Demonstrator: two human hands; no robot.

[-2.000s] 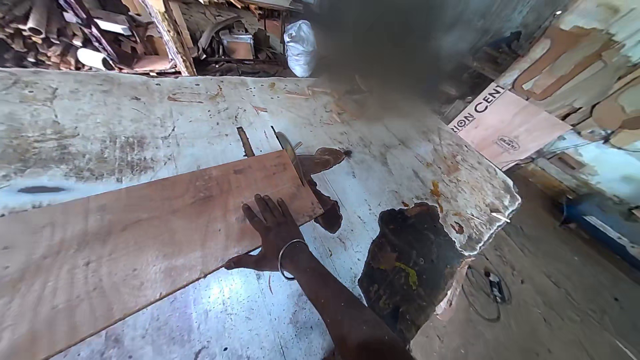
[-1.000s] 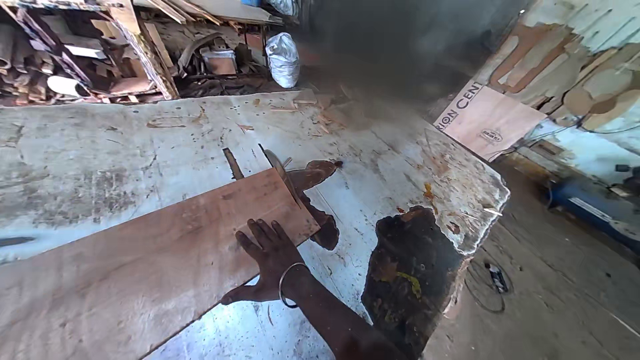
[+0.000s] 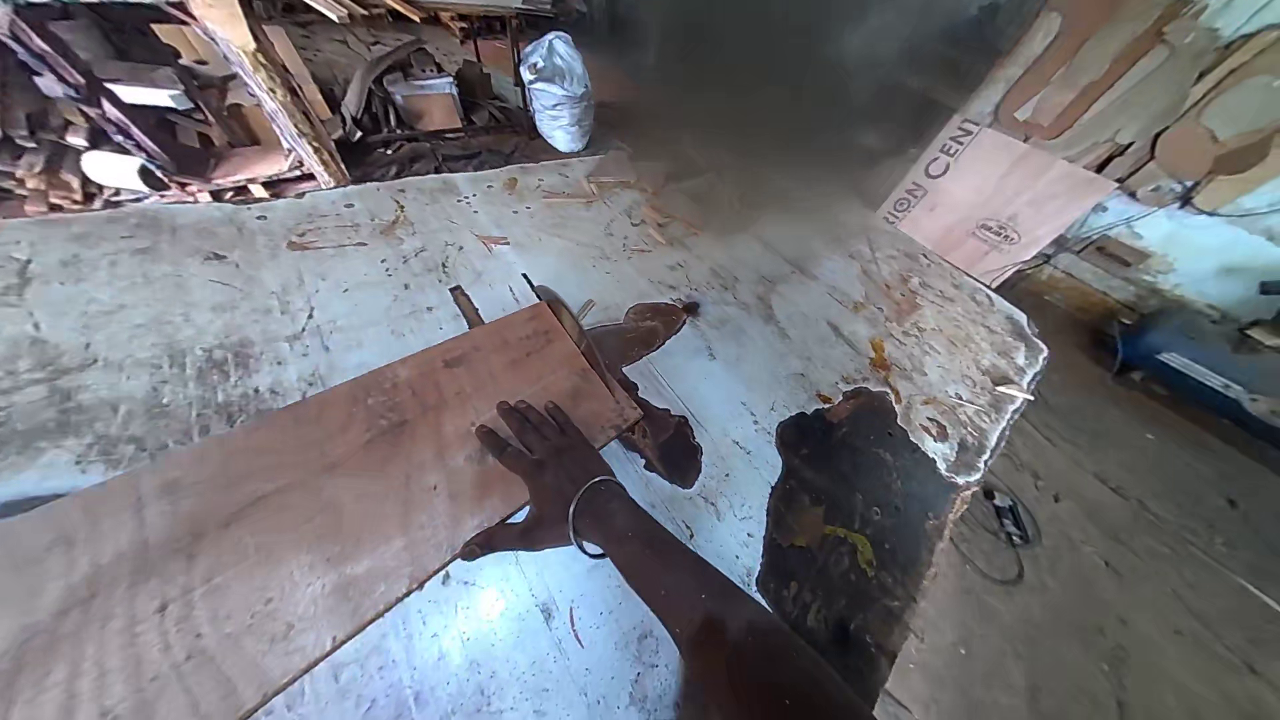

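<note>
A long plywood board (image 3: 330, 470) lies across the worn, pale-topped worktable (image 3: 740, 400), from the lower left to the middle. My right hand (image 3: 540, 460), with a metal bangle at the wrist, holds the board near its right end. Its fingers are spread on the top face and the thumb is at the near edge. Beside the board's right end stands a thin, curved circular saw blade (image 3: 575, 325), rising from the tabletop; part of it is hidden by the board. Narrow dark slots are near the blade. My left hand is out of view.
Dark, ragged patches (image 3: 860, 510) mark the tabletop, and wood slivers (image 3: 655, 225) lie toward its back. A printed plywood sheet (image 3: 1000, 200) leans at the right. Behind are a white sack (image 3: 557, 90) and scrap wood. A cable (image 3: 1010, 520) lies on the floor at right.
</note>
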